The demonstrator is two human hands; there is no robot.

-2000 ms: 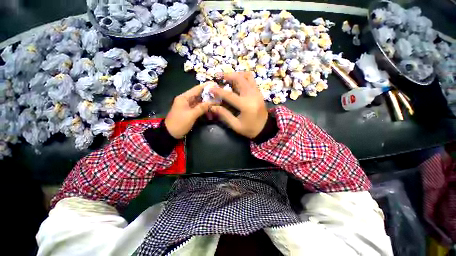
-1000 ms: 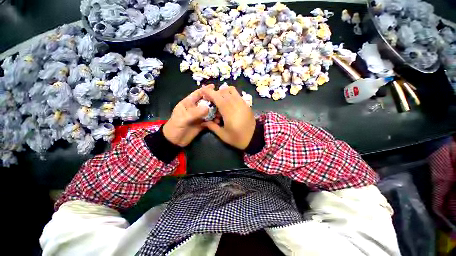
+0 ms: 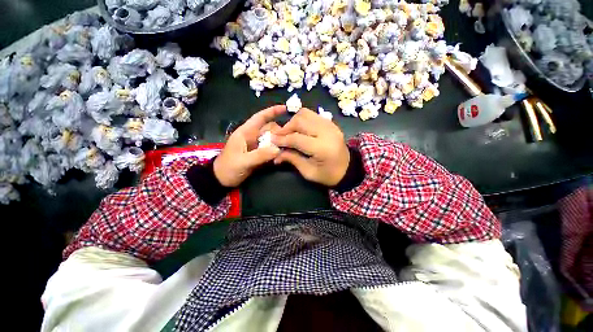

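My left hand (image 3: pixel 244 150) holds a small whitish flower bud (image 3: pixel 265 139) between thumb and fingers. My right hand (image 3: pixel 315 146) touches the bud from the right with thumb and fingertips; the fingers partly hide it. One loose bud (image 3: pixel 294 102) lies just beyond my fingers, and another (image 3: pixel 324 114) lies behind my right hand. The big pile of lilac-white and yellow buds (image 3: pixel 344 48) is straight ahead.
Grey-lilac flower heads (image 3: pixel 84 97) are heaped at left. A heaped basin (image 3: pixel 170 27) stands behind them, another (image 3: pixel 520 52) at far right. A glue bottle (image 3: pixel 482 110), white rag (image 3: pixel 499 69) and gold tubes (image 3: pixel 533 120) lie at right. A red packet (image 3: pixel 235 202) is under my left forearm.
The view has shifted slightly. The bud between my fingers shows more than before, and my left index finger is stretched further out. Both hands stay together in front of the pile.
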